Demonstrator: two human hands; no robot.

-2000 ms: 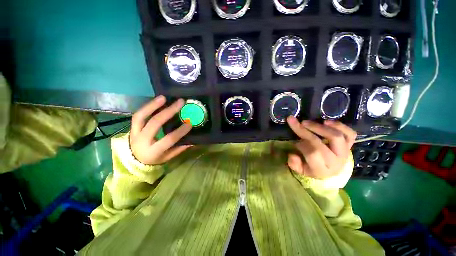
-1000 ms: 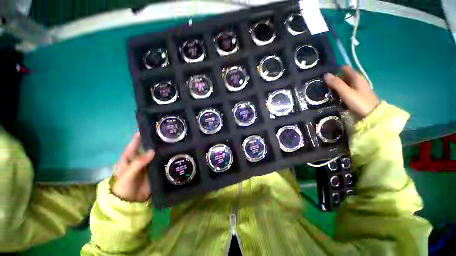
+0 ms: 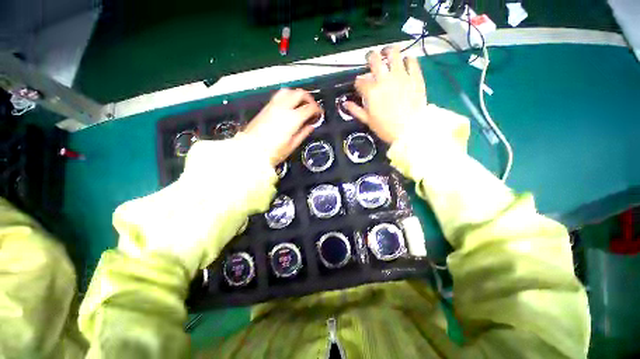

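A large black foam tray (image 3: 302,223) lies on the teal mat, with round silver-rimmed watches in its square pockets. Some near-row watches (image 3: 239,269) show small text; others, like the near-right watch (image 3: 333,250), are dark. Clear film and a white label (image 3: 414,237) are at the tray's near-right end. My left hand (image 3: 286,119) is over the far part, with spread fingertips at a far-row watch (image 3: 316,113). My right hand (image 3: 393,90) is spread beside it, thumb near another far-row watch (image 3: 346,106). My left arm hides several left-side watches.
A white cable (image 3: 497,133) runs down the mat right of the tray. A power strip (image 3: 471,25), black cords and white scraps are at the far edge. A red-capped item (image 3: 283,41) lies beyond it, another small red item (image 3: 70,153) far left. A person's yellow-green sleeve (image 3: 31,280) is at left.
The tray was held tilted at its two sides a second ago; now it lies on the mat. Both hands have let go of its sides and moved to the far row.
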